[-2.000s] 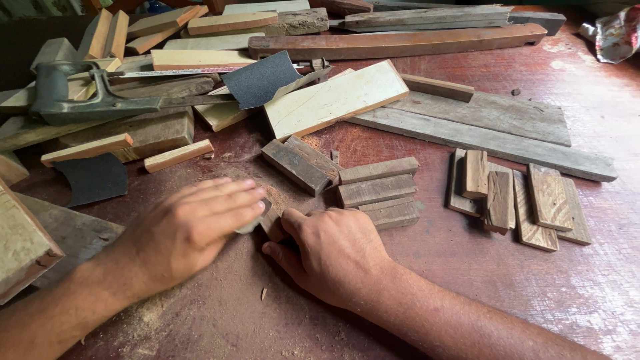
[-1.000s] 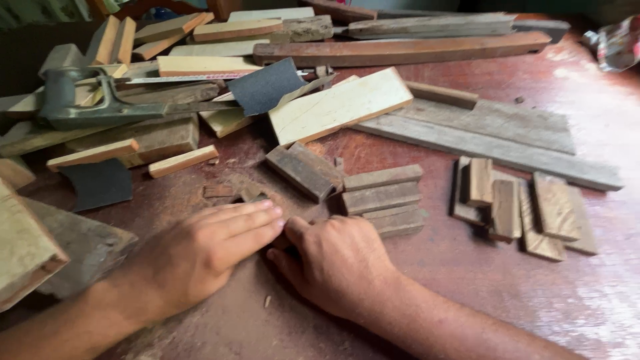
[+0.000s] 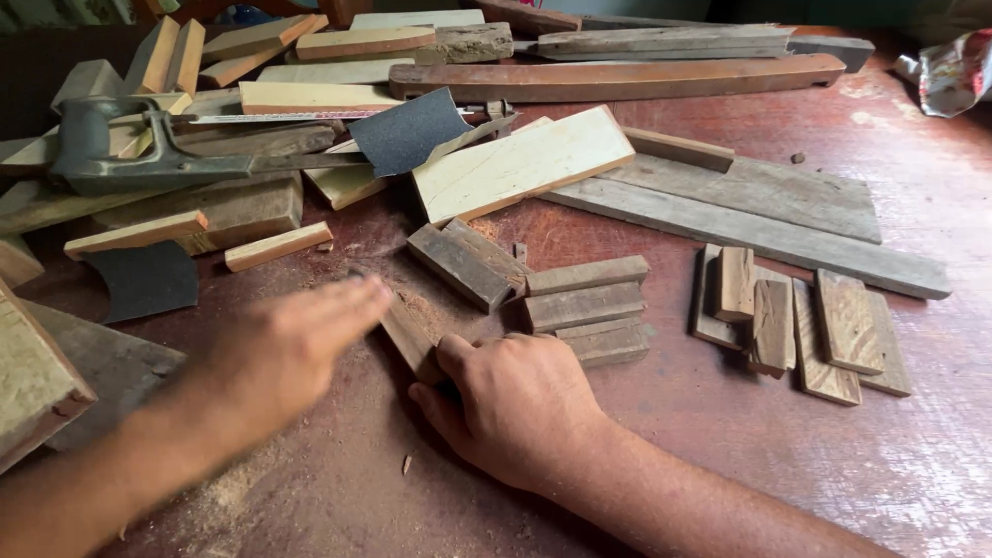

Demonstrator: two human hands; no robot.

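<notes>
My right hand (image 3: 511, 403) grips the near end of a small wooden block (image 3: 408, 333), which lies on the reddish tabletop (image 3: 333, 488). Blurred by motion, my left hand (image 3: 302, 341) is at the block's far end, its fingers together and palm down. A dark edge shows at its fingertips; what lies beneath them is hidden. Beyond my hands are two dark wood blocks (image 3: 465, 263) side by side, with several ridged wood pieces (image 3: 587, 302) to their right. Fine sawdust (image 3: 418, 306) lies around the held block.
Several small sanded wood pieces (image 3: 814, 329) lie at right. Behind are grey boards (image 3: 752, 225), a pale board (image 3: 527, 167), a hacksaw (image 3: 155, 155) and black sandpaper (image 3: 411, 128). Another sandpaper sheet (image 3: 151, 283) lies at left, near a large wood block (image 3: 35, 380).
My left hand has moved left from beside my right hand, uncovering more of the small block. My right hand has stayed around the block's near end.
</notes>
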